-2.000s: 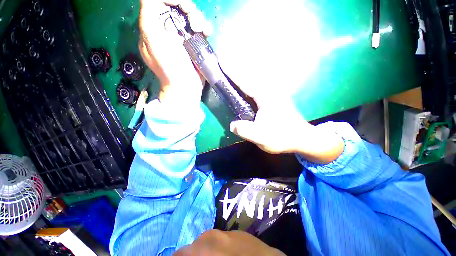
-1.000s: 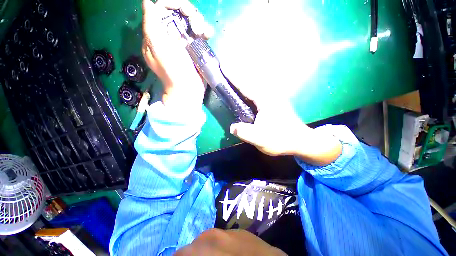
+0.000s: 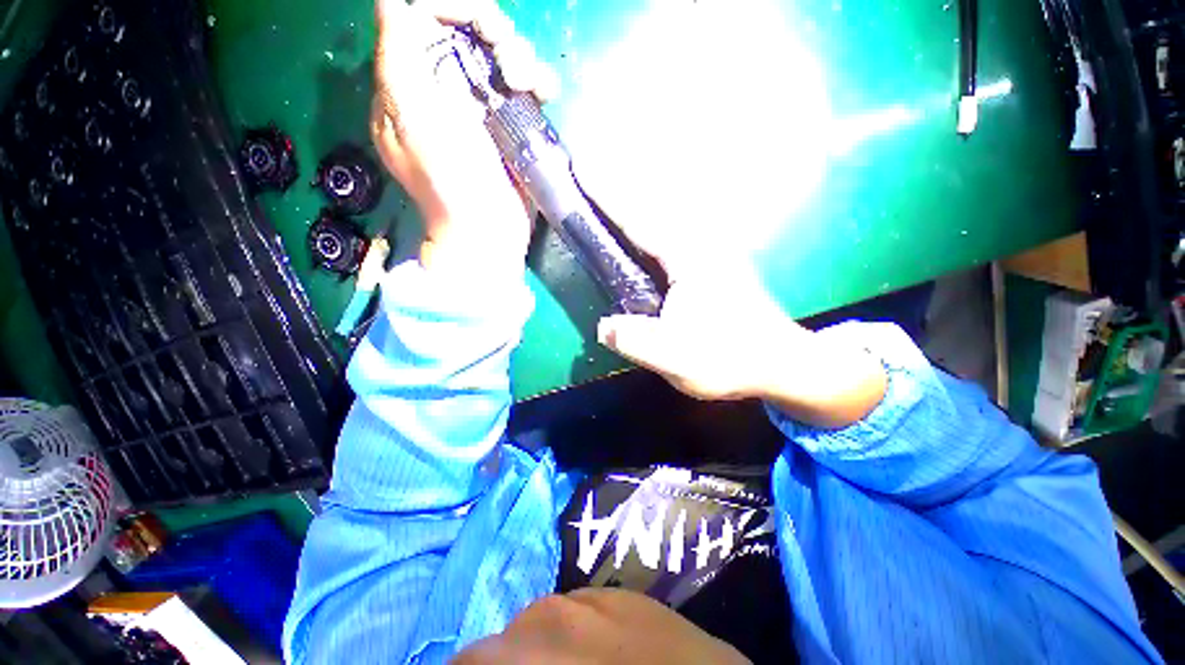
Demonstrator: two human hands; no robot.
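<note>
A dark pen-shaped power tool with a ribbed collar and thin silvery tip lies diagonally. My right hand holds its rear end, partly washed out by glare. My left hand is at the upper left, cut off by the top edge, and holds a round black part, mostly washed out by glare. The tool's tip points at that part; whether they touch I cannot tell. Three loose round black parts lie left of my left hand, one of them here.
A large black tray is at left. A short pale-green tool lies by the loose parts. A white fan is lower left. A slim dark stick lies right of the glare. A white-sided box with green board is at right.
The tool and both hands are almost where they were. The view has shifted very slightly.
</note>
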